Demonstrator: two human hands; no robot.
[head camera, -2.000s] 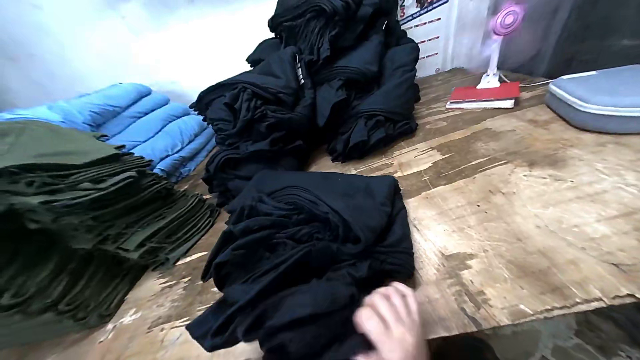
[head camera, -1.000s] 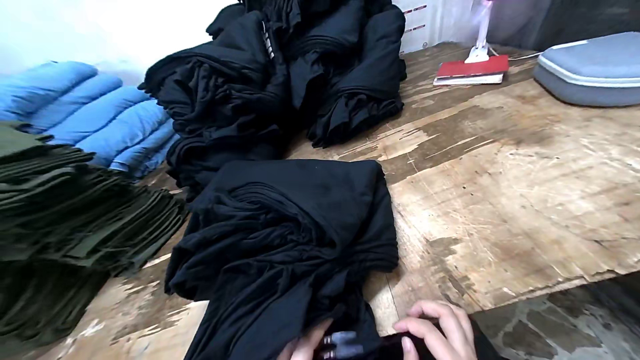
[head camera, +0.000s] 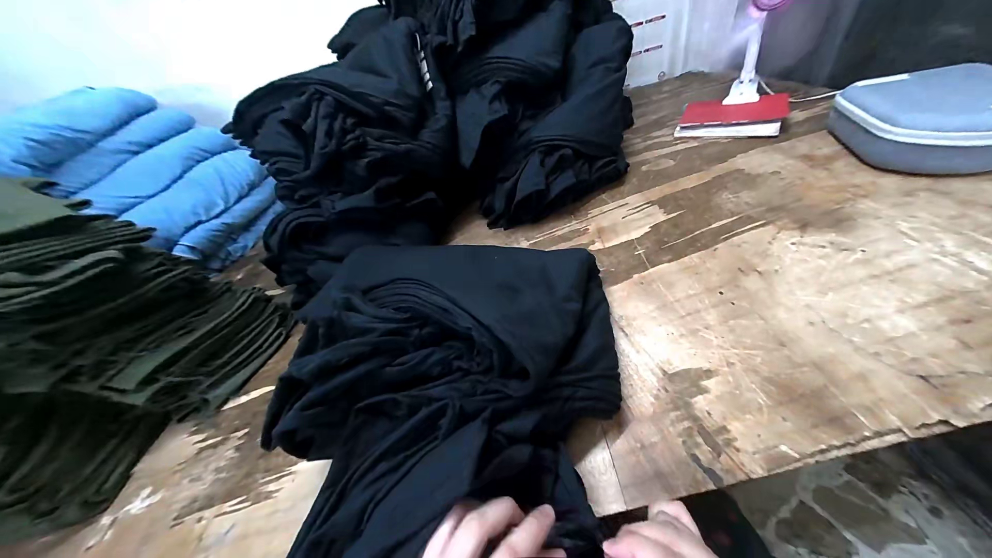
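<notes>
A folded stack of black fabric garments (head camera: 480, 310) lies on the worn wooden table, its loose lower part trailing toward me at the bottom edge. My left hand (head camera: 492, 531) rests its curled fingers on this lower cloth and grips it. Just to its right, beside the table's front edge, my right hand (head camera: 659, 535) pinches the edge of the same black cloth. Both hands are cut off by the bottom of the view, so the palms and part of the cloth are hidden.
Behind stands a tall heap of folded black garments (head camera: 527, 77). Dark green cloth pieces (head camera: 139, 333) are piled at left, with rolled light blue fabric (head camera: 178, 170) behind them. A red notebook (head camera: 732, 112) under a small pink-and-white fan (head camera: 750, 62), and a grey zipped case (head camera: 922, 116), sit at back right.
Two seconds ago one hand showed on the black cloth near its right side; now both hands are at its lower end. The loose lower cloth has been drawn toward me.
</notes>
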